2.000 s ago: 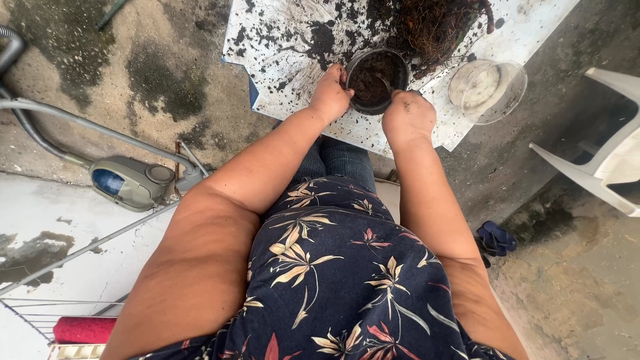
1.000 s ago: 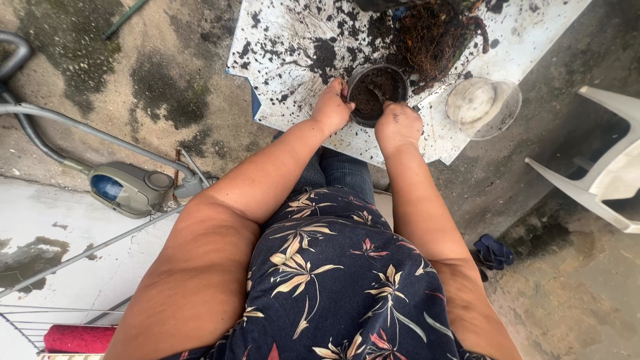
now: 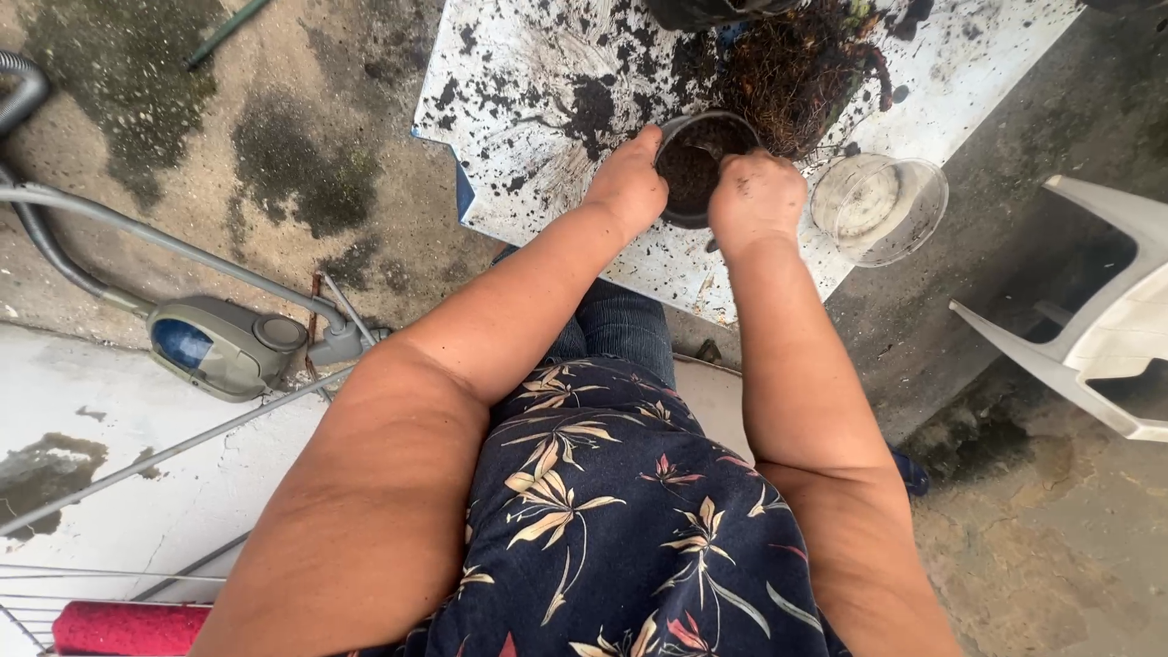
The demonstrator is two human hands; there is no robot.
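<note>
My left hand (image 3: 631, 182) grips the left rim of a round dark plastic pot (image 3: 683, 217) that stands at the near edge of a white, soil-strewn table. Dark soil (image 3: 689, 175) lies in the pot. At the pot's right side is my right hand (image 3: 756, 196), its fingers curled; a light, thin thing shows in the pot beside it, but what the fingers grip is hidden. A tangled brown root ball (image 3: 794, 78) lies just beyond the pot. To the right of my right hand sits a clear round plastic container (image 3: 881, 208).
The white tabletop (image 3: 538, 100) bears scattered soil. A black pot or bag (image 3: 712, 11) stands at its far side. A white plastic chair (image 3: 1086, 301) is at the right. On the left are a vacuum cleaner (image 3: 224, 347) and its hose, near a metal rack with a red cloth (image 3: 128, 628).
Between the earlier frames and now, my right hand has shifted slightly at the pot's right side. My left hand stays at the left rim.
</note>
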